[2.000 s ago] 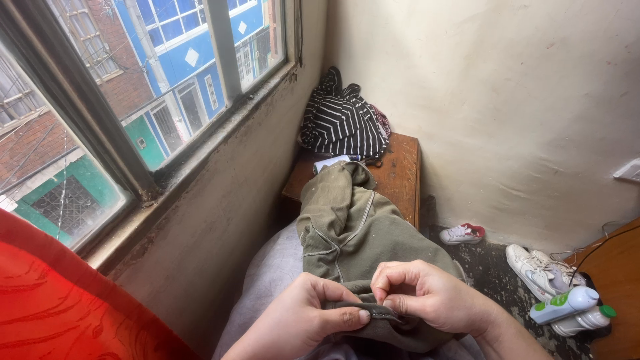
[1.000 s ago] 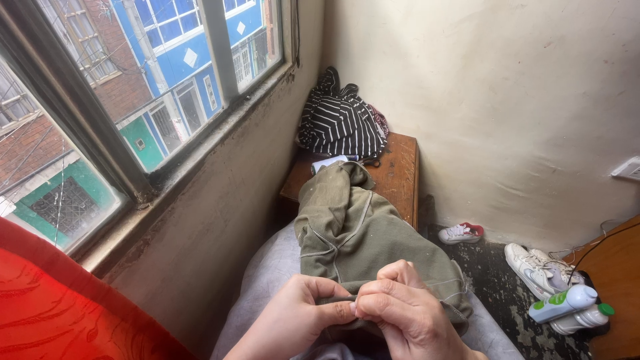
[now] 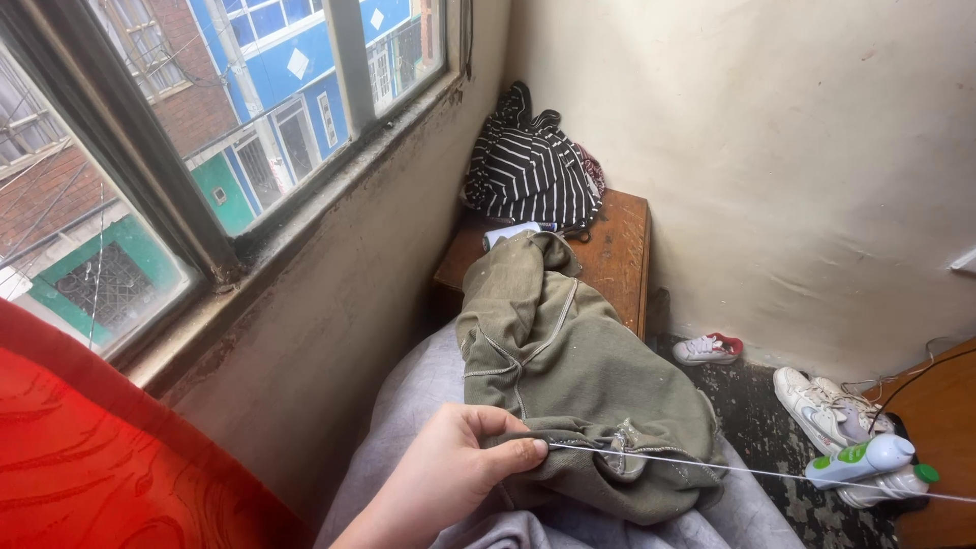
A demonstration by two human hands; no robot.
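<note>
An olive-green garment (image 3: 587,374) with pale overlocked seams lies inside out over grey fabric (image 3: 412,396) and the end of a wooden stand. My left hand (image 3: 473,465) pinches the garment's folded edge between thumb and fingers. From that pinch a white thread (image 3: 686,462) runs taut to the right and leaves the frame. Pale stitches show along the edge beside a small open fold. My right hand is out of view, and no needle can be seen.
A wooden stand (image 3: 621,252) in the corner bears a striped black cloth (image 3: 534,168), a white thread spool (image 3: 512,233) and partly hidden scissors (image 3: 576,232). A window (image 3: 229,282) and red curtain (image 3: 99,450) flank the left. Shoes (image 3: 812,408) and bottles (image 3: 862,459) lie at right.
My right hand has left the garment's edge and gone out of view. A long thread now stretches rightward from my left hand, which still pinches the cloth.
</note>
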